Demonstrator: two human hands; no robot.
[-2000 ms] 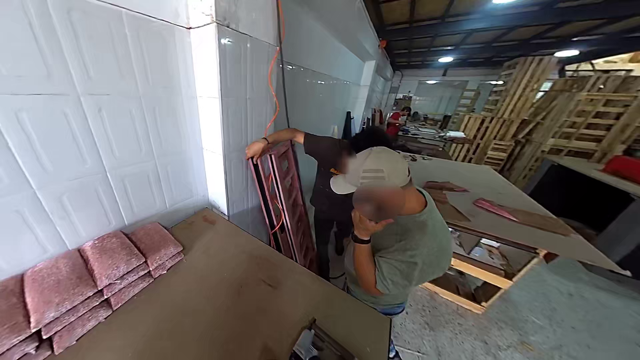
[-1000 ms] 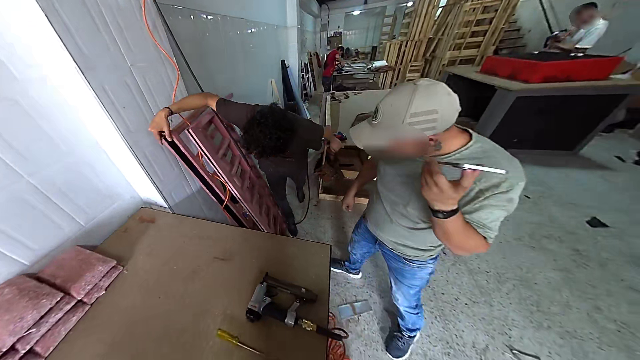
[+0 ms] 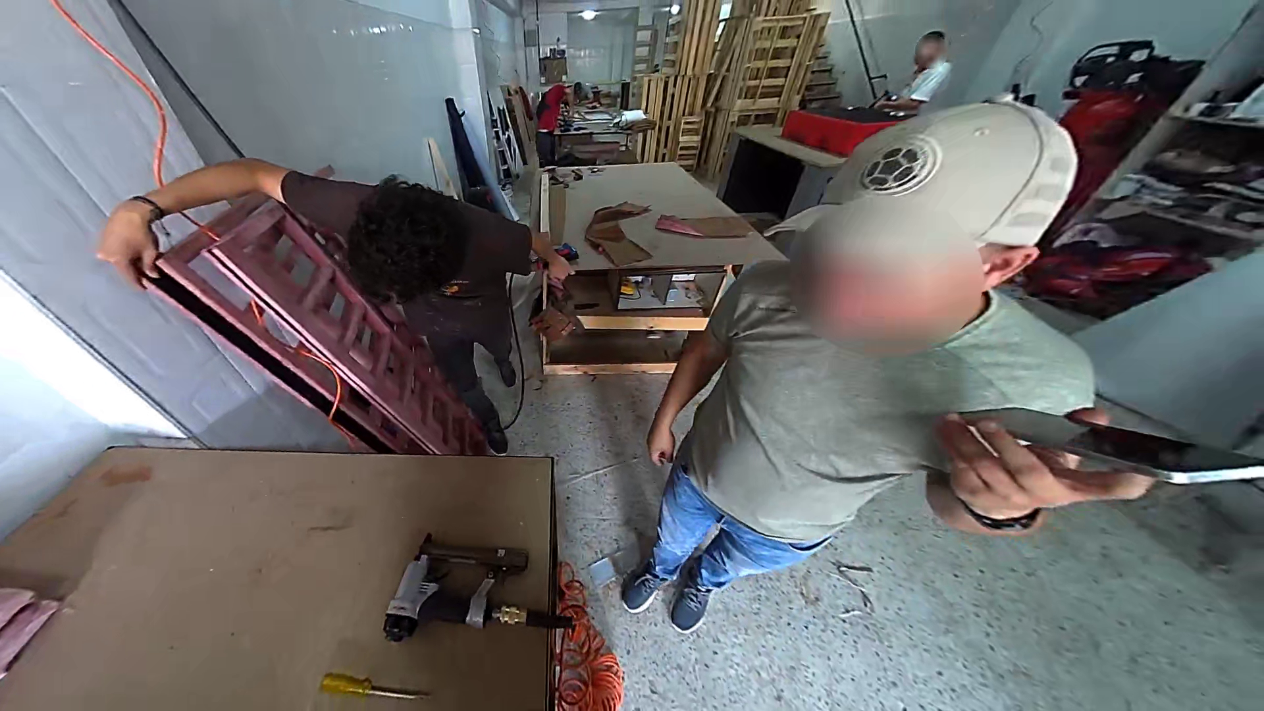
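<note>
Neither my left hand nor my right hand shows in the head view. On the brown board-topped table in front of me point(image 3: 247, 553) lies a pneumatic stapler point(image 3: 449, 592) with its hose fitting toward the right edge. A screwdriver with a yellow handle point(image 3: 370, 686) lies below it, near the bottom of the view. Part of a pink padded piece point(image 3: 22, 627) shows at the table's left side. Beyond the table, a dark red slatted wooden frame point(image 3: 326, 326) leans against the wall, and a person in a dark shirt bends over it with one hand on its upper end.
A person in a cap and green shirt point(image 3: 820, 415) stands right of the table, holding a phone point(image 3: 1106, 444). A coiled orange air hose point(image 3: 588, 652) hangs at the table's right edge. Behind stands a workbench point(image 3: 671, 188) with brown pieces on it. Wooden pallets point(image 3: 770, 69) are stacked farther back.
The view has swung strongly to the right and down. The person in the cap has lowered the phone from near the face to chest height.
</note>
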